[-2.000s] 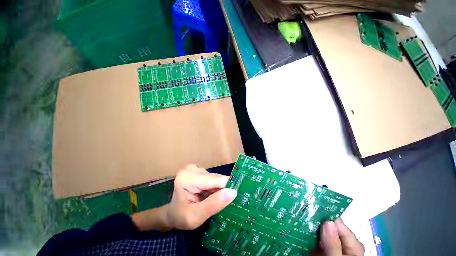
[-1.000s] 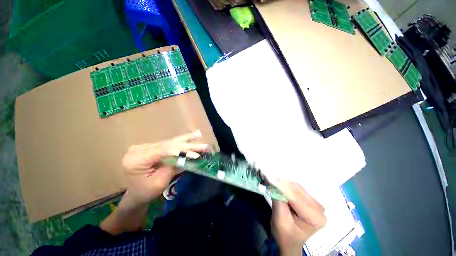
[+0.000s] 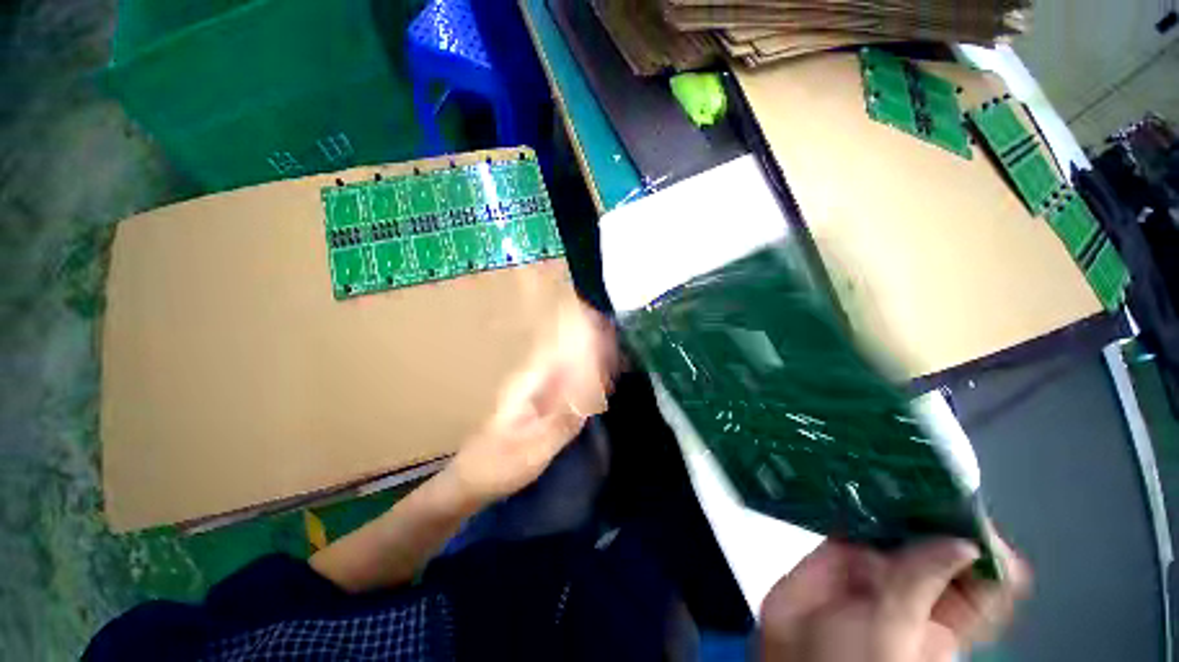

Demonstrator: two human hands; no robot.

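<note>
A green circuit board panel (image 3: 789, 388), blurred by motion, is tilted over the white pad (image 3: 685, 233) at the centre. My right hand (image 3: 892, 601) grips its lower right end. My left hand (image 3: 550, 395) is blurred near the panel's left corner, over the right edge of the low cardboard sheet (image 3: 259, 375); whether it touches the panel is unclear. Green panels (image 3: 440, 223) lie along the far right part of that low sheet.
At right, a cardboard sheet (image 3: 892, 246) bears several green panels (image 3: 1028, 155) along its far edge. Brown spare cardboard sheets (image 3: 840, 20) are piled at the far end, beside a yellow-green lump (image 3: 700, 97). A blue stool (image 3: 453, 65) and a green bin (image 3: 259, 91) stand beyond the low stack.
The panel went from face-up between both hands, to edge-on, to tilted over the white pad with its dark green face showing. My right hand moved rightward; my left hand is at the panel's left corner.
</note>
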